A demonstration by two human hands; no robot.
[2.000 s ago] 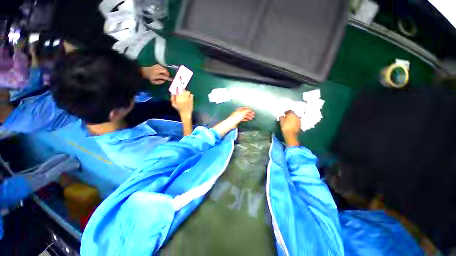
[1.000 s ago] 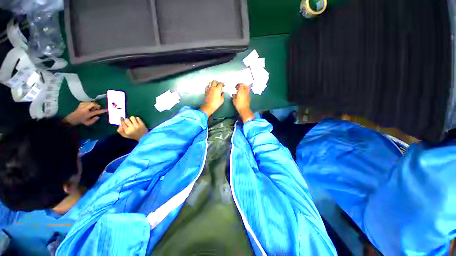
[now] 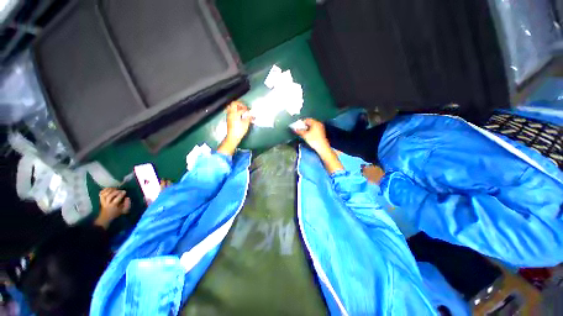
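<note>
White barcode labels (image 3: pixel 289 94) lie in a loose pile on the green bench, under bright glare. A smaller group of labels (image 3: pixel 197 154) lies to the left, beside my left sleeve. My left hand (image 3: pixel 237 123) is at the left edge of the pile, with a small white piece at its fingertips that looks like a label. My right hand (image 3: pixel 313 134) is to the right of and below the pile, and its fingertips pinch a small white label (image 3: pixel 299 125).
Black two-compartment trays (image 3: pixel 142 68) are stacked at the back left. A tall black stack (image 3: pixel 407 55) stands at the right. A neighbour's hand (image 3: pixel 113 203) and a phone (image 3: pixel 147 181) are at left, near a curling label strip (image 3: pixel 68 188). Another person's blue sleeve (image 3: pixel 457 179) is at right.
The view has turned and shifted. My hands, close together before, are now apart. My right hand has moved away from the pile to the right with a white label.
</note>
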